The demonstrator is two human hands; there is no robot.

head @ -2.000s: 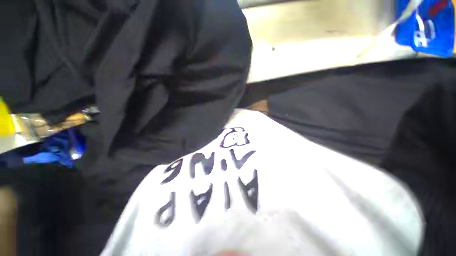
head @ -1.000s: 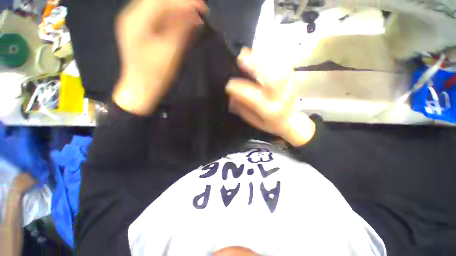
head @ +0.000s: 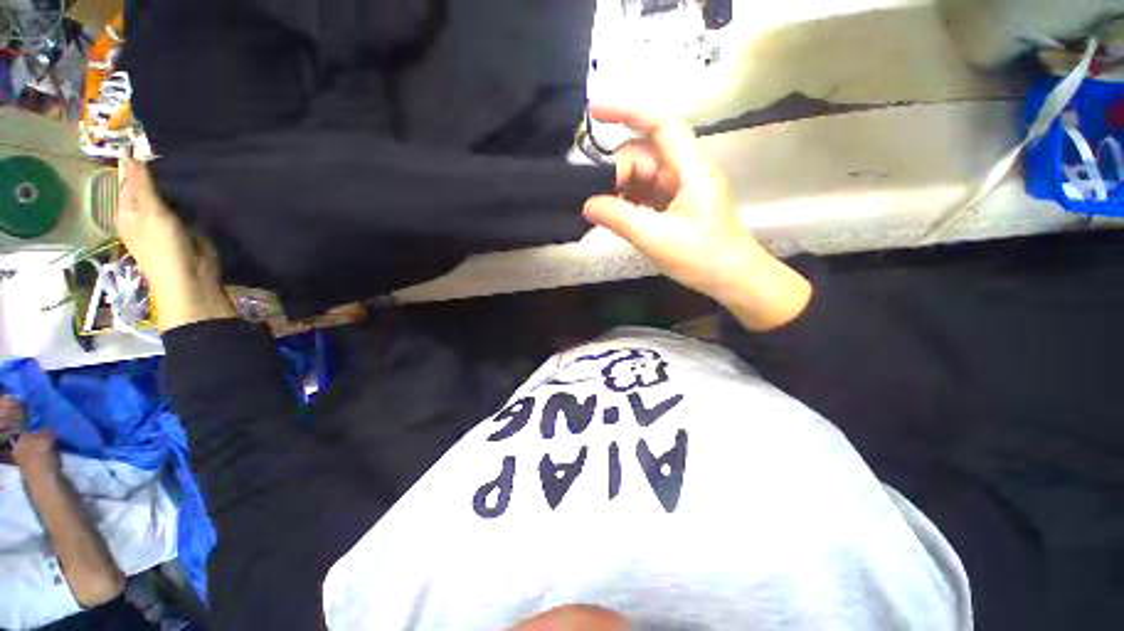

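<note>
A large black garment piece (head: pixel 370 197) lies across the machine bed at upper left, with its lower part stretched between my two hands. My left hand (head: pixel 173 253) is at its left edge, with the cloth partly covering the thumb side. My right hand (head: pixel 690 210) holds the cloth's right end between thumb and curled fingers; the index finger extends above it. Small shiny metal machine parts (head: pixel 672 37) show at top centre, above my right hand. The needle cannot be made out.
The pale machine bed (head: pixel 863 160) extends right to a blue tray (head: pixel 1072 154) with a pale strip (head: pixel 1017 154) beside it. A green disc (head: pixel 31 197) and an orange item (head: pixel 109 93) are at left. Another person's arm (head: pixel 68 524) is at lower left near blue cloth (head: pixel 99 419). Black cloth (head: pixel 974 358) covers the right.
Compared with one second ago, my left hand has moved left and my right hand slightly right and up. The black piece is now spread sideways between them.
</note>
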